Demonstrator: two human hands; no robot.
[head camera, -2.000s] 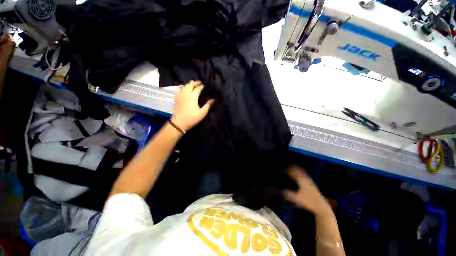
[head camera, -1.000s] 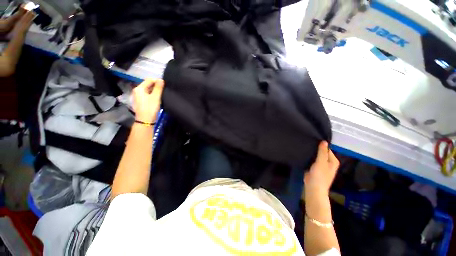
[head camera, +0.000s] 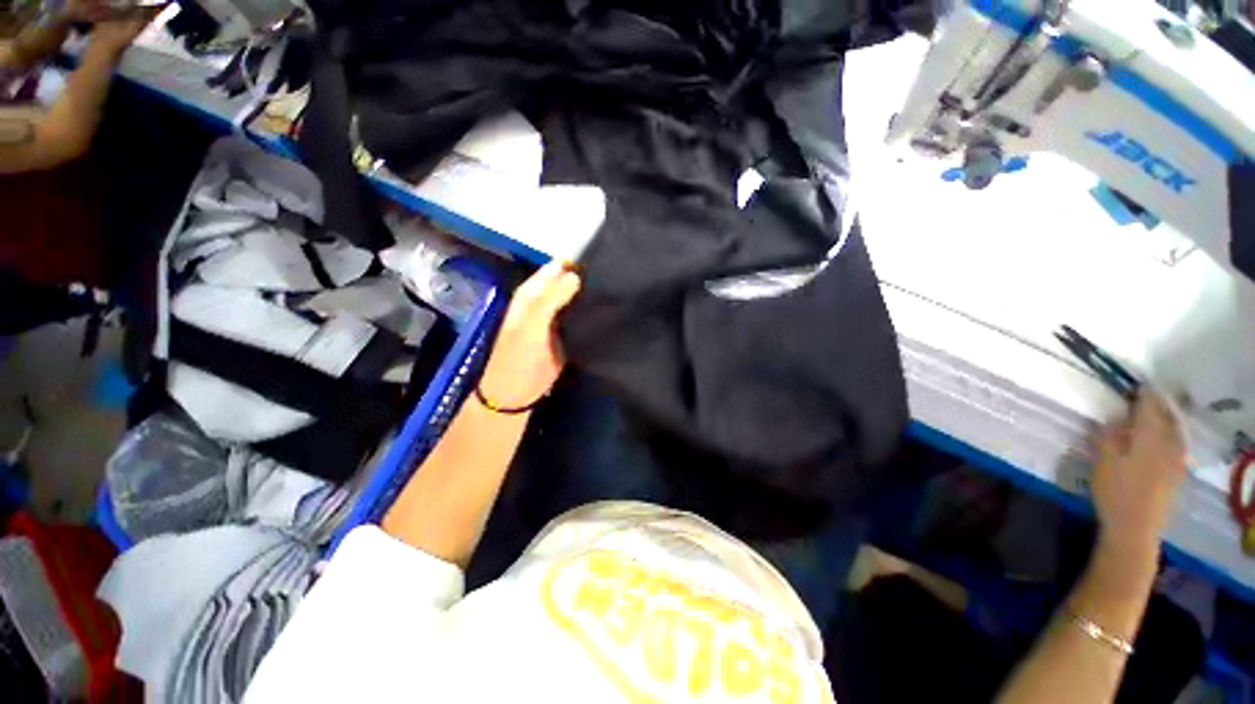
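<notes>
The black garment (head camera: 785, 358) lies over the pale table and hangs down its front edge towards the lap. My left hand (head camera: 542, 319) pinches the garment's left edge near the table's blue edge. The dark thread snips (head camera: 1097, 360) lie on the table to the right of the garment. My right hand (head camera: 1140, 447) is at the handle end of the snips, fingertips at or on them. It is blurred, so a grip on them cannot be made out.
The white JACK sewing machine (head camera: 1101, 124) stands at the upper right. Red-handled scissors (head camera: 1243, 484) are at the right rim. A blue basket (head camera: 438, 402) with grey and black pieces is at the left. Another person's arm (head camera: 69, 117) shows at the upper left.
My right hand has let go of the garment's right corner and moved right to the snips. My left hand still holds the left edge. The garment now hangs looser on the right.
</notes>
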